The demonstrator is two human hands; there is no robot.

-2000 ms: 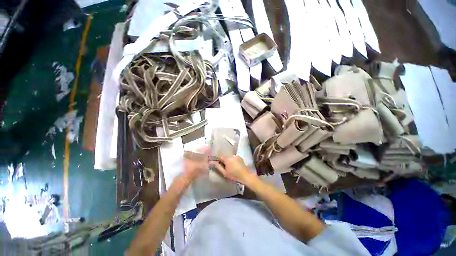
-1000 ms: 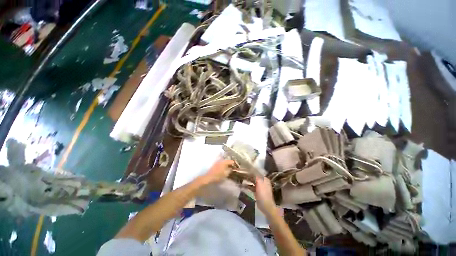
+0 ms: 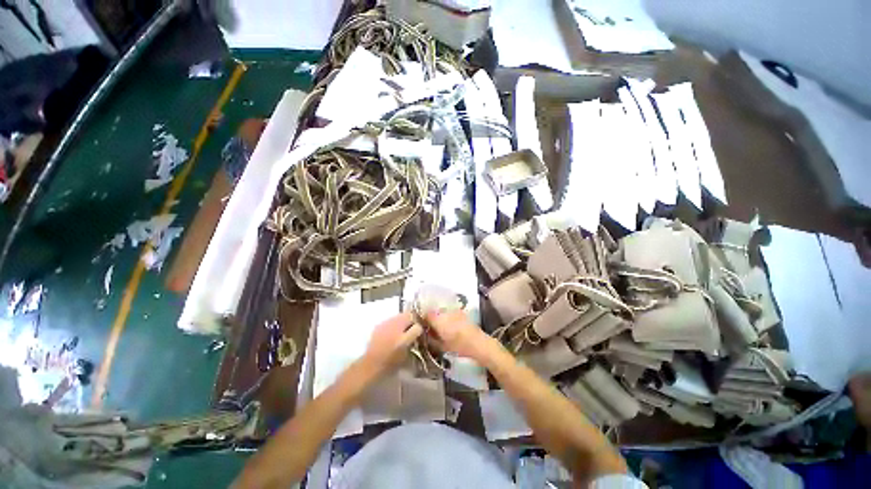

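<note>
My left hand and my right hand meet over the white sheets. Their fingers are closed on a beige-taupe panel bundle, whose pale end shows beyond the fingertips. A thin strip hangs in a loop below the fingers. The fingers hide much of the bundle and strip. Cut panels lie flat just in front of my body, below the hands.
Tangled strips lie beyond the hands. A heap of tied bundles is at the right. A small open box and white cut pieces lie farther back. A white roll runs along the left edge; hanging strips are lower left.
My hands have come together on the bundle, after being apart a second ago. A strip loop now hangs below them. The view has shifted between frames.
</note>
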